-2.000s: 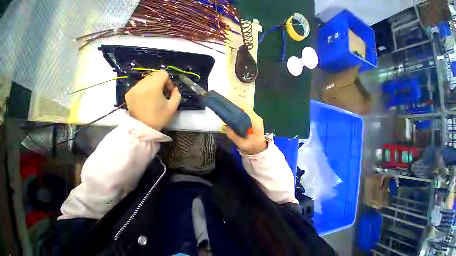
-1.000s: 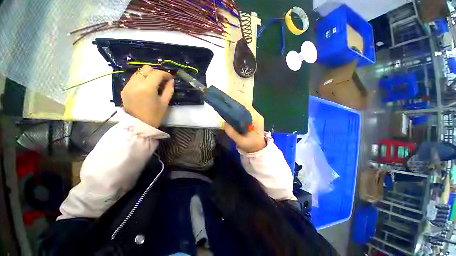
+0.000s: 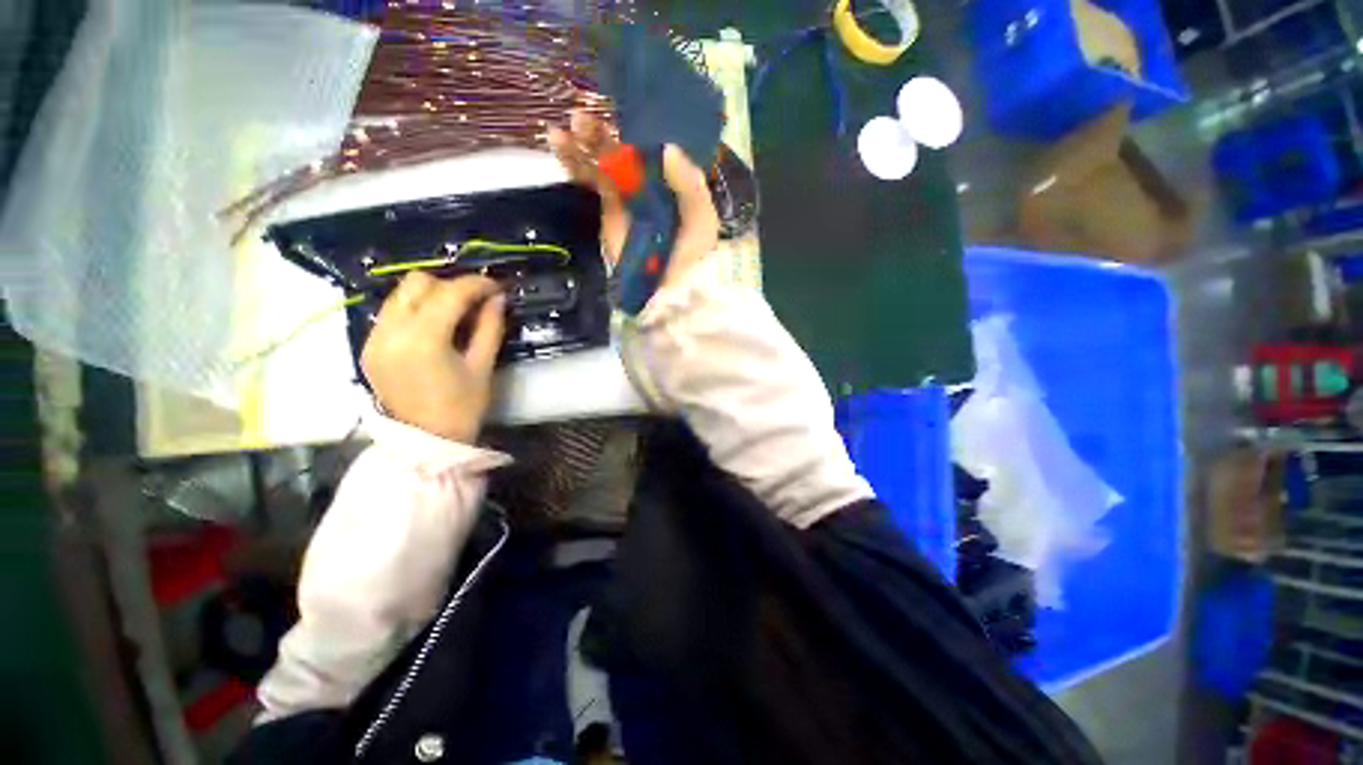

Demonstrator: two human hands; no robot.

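The black socket housing (image 3: pixel 553 332) lies open side up on the white-covered board (image 3: pixel 538 392), with small shiny terminals inside. A yellow-green wire (image 3: pixel 508 248) runs across it and trails out to the left. My left hand (image 3: pixel 426 351) rests over the housing's left part, fingertips bent inside it; whether it holds a wire cannot be told. My right hand (image 3: pixel 680 217) grips the blue-grey soldering gun (image 3: pixel 650 90) with its orange-red trigger, raised beyond the housing's right side. The gun's tip is not clearly visible.
Brown wires (image 3: pixel 449 90) lie fanned beyond the housing. Bubble wrap (image 3: pixel 165 194) is at left. The dark iron stand (image 3: pixel 736 194) is partly behind my right hand. A yellow tape roll (image 3: pixel 875 33) and white round flanges (image 3: pixel 909 127) lie on the green mat (image 3: pixel 860 284). A blue crate (image 3: pixel 1106 448) stands right.
My right hand has lifted the soldering gun away from the housing, up and over toward the wires and stand. My left hand remains at the housing. The whole view has shifted and turned slightly.
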